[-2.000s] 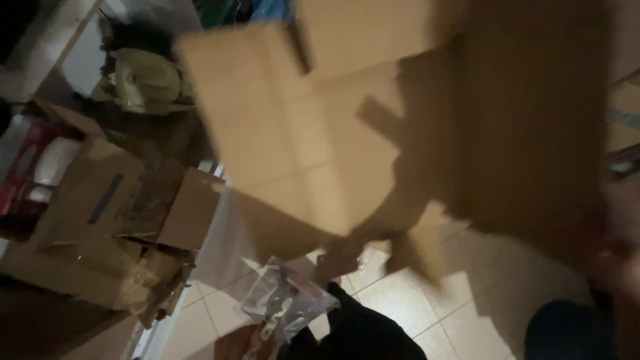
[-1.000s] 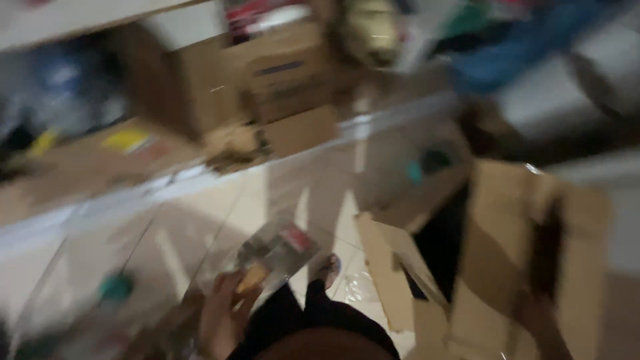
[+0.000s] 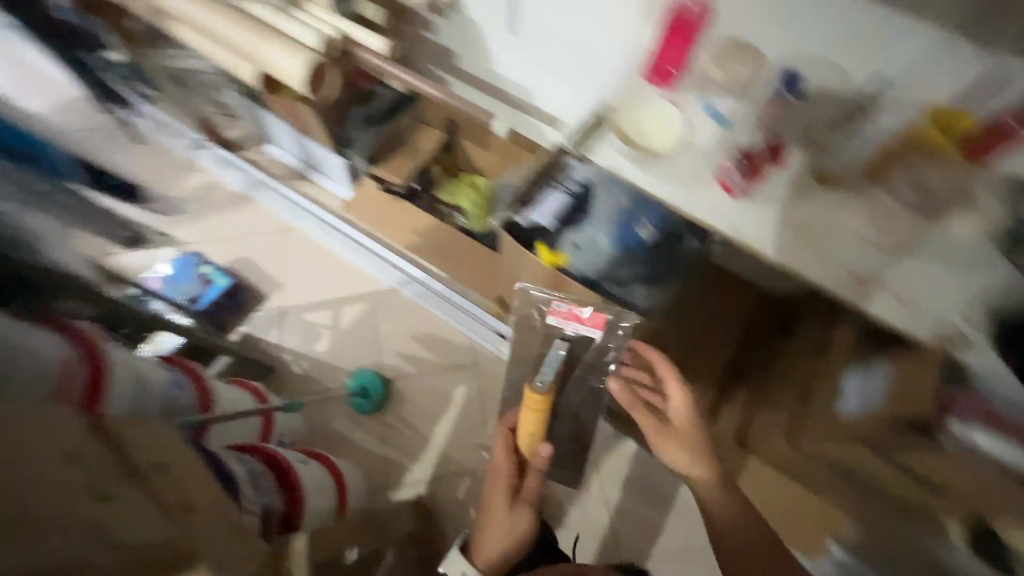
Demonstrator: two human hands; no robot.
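Observation:
A flat tool with a wooden handle (image 3: 534,420) and a metal shank, possibly a trowel, lies in a clear plastic bag (image 3: 608,352) with a red and white label at its top. My left hand (image 3: 512,496) grips the handle from below, thumb and fingers on either side of it. At the bag's right edge is my right hand (image 3: 660,408), fingers slightly bent and touching or nearly touching the plastic; blur hides whether they pinch it.
A white table (image 3: 808,216) holding a red can (image 3: 740,172) and tubs stands at upper right. Cardboard boxes (image 3: 432,240) sit beneath and beside it. White buckets with red bands (image 3: 276,488) and a green round object (image 3: 368,391) are at left.
The cardboard box that my right hand was at is out of view, and that hand is now beside the bag. The bagged tool is raised before me. The view has swung strongly.

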